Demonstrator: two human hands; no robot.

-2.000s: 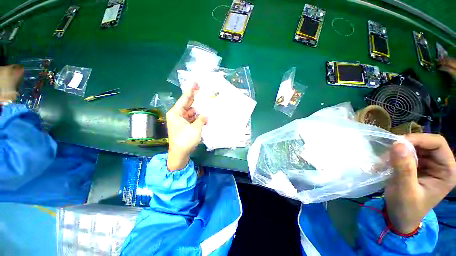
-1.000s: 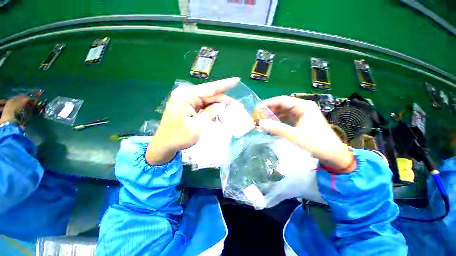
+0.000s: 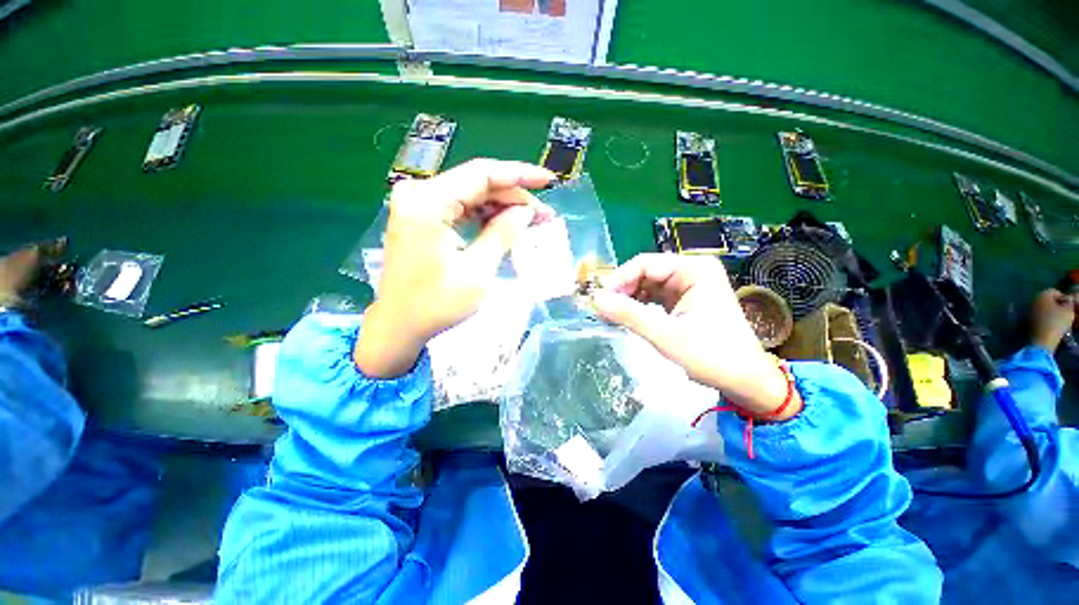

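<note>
A small clear zip-lock bag (image 3: 588, 225) with a white label and tiny copper-coloured parts is held up between my hands. My left hand (image 3: 435, 260) pinches its labelled side with thumb and fingers. My right hand (image 3: 686, 313) pinches its lower right corner at the copper-coloured parts. The large milky poly bag (image 3: 580, 396) hangs open below, at the bench's front edge, with small clear bags and a white label inside. A pile of white-labelled small bags (image 3: 467, 360) lies partly hidden behind my left hand and sleeve.
Circuit boards (image 3: 697, 168) lie spaced along the green bench. A fan (image 3: 790, 274), brown pot (image 3: 763, 317), brown box (image 3: 828, 336), yellow sponge (image 3: 929, 381) and blue-handled iron (image 3: 1009, 414) are right. A solder spool (image 3: 265, 369), pointed tool (image 3: 183, 313) and small bag (image 3: 120, 281) are left. Neighbours' hands show at both sides.
My right hand let go of the large bag's rim and came left to the small bag, which was lifted from the pile area. The large bag has moved left. The view has shifted.
</note>
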